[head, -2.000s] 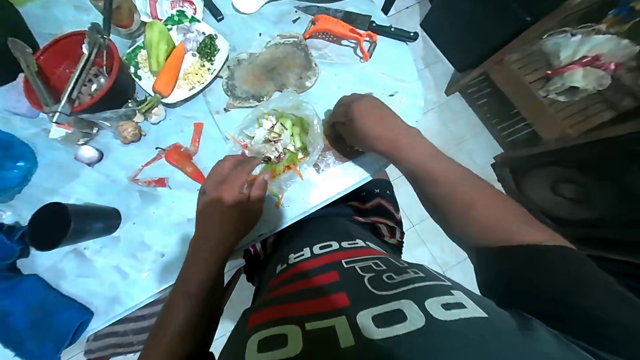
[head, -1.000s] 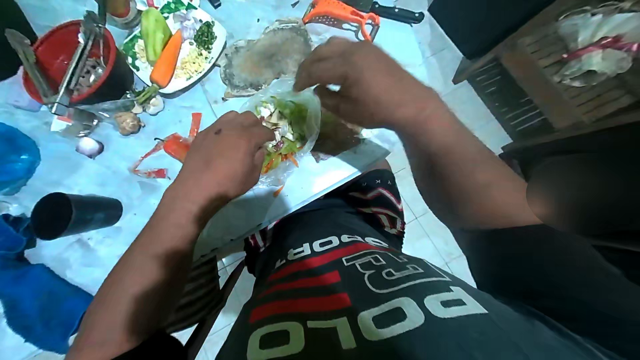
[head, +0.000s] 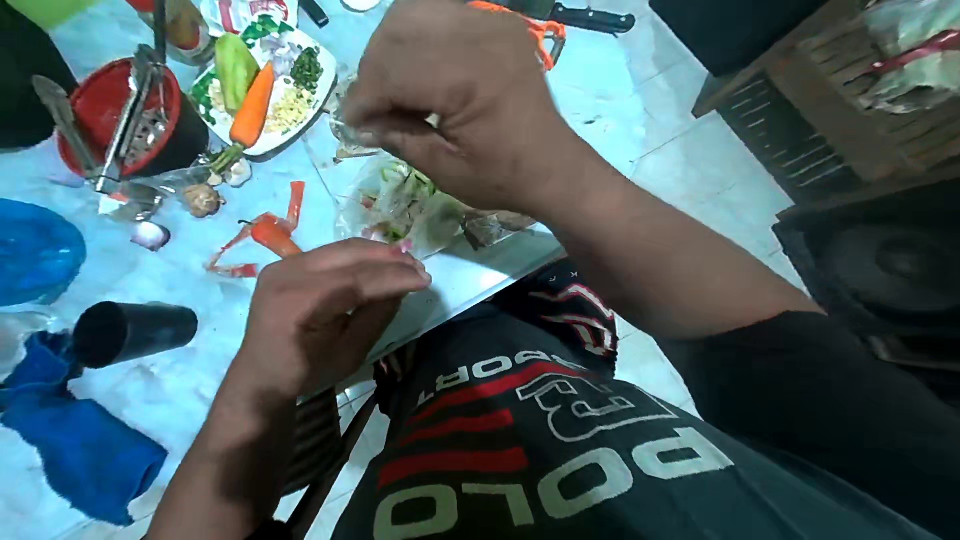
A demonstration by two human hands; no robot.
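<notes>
A clear plastic bag of chopped vegetables lies near the table edge, partly hidden by my right hand. My right hand is raised above it with thumb and fingers close together; whether something small is pinched there I cannot tell. Just below the bag is my left hand, fingers slightly curled, nothing seen in it. A red chili or carrot end with peelings lies left of the bag. Beyond is a white plate holding a carrot, a green pepper and chopped garlic and herbs.
On the left are a red and black bucket with metal utensils, a small onion, a garlic bulb, a black tumbler and a blue cloth. An orange peeler and a black-handled knife lie at the top.
My right hand has risen from beside the bag to above it. My left hand, which was on the bag, has drawn back toward the near edge.
</notes>
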